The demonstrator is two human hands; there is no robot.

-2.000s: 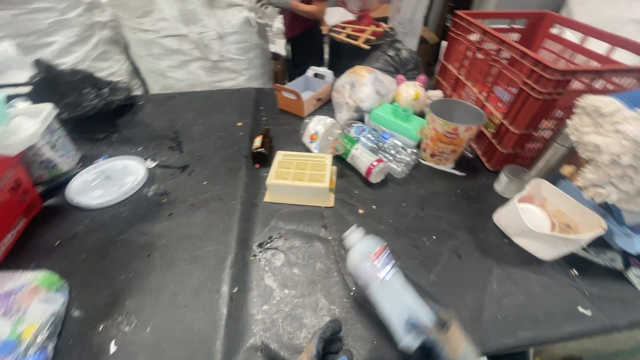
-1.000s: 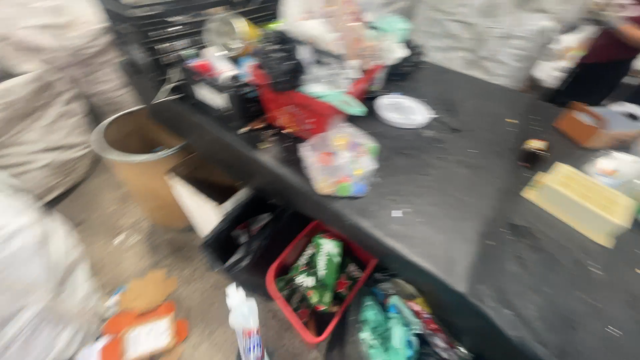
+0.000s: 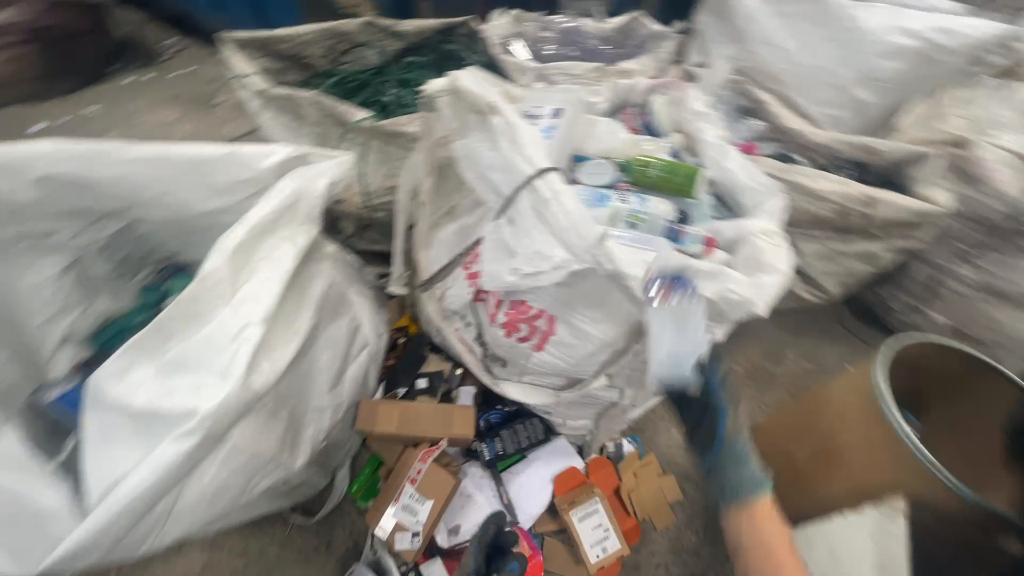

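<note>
My right hand (image 3: 704,408), in a dark glove with a grey-blue cuff, holds a pale translucent plastic bottle (image 3: 674,328) by its lower end. The bottle is upright, in front of a large white woven sack (image 3: 560,320) that bears red writing. Plastic bottles and containers fill that sack, among them a green bottle (image 3: 662,176). At the bottom edge my left hand (image 3: 492,548), in a black glove, is partly in view above flattened cardboard; whether it holds anything is unclear. The view is blurred.
A wide white sack (image 3: 304,336) stands open at the left. Flattened cardboard boxes (image 3: 416,422) and packaging litter the floor between the sacks. At the right is a brown drum with a metal rim (image 3: 888,400). Behind are a sack of green material (image 3: 368,80) and more sacks.
The view has swung away from the black table to the sacks on the floor. The bottle, over the table two seconds ago, is now held up before the white sack.
</note>
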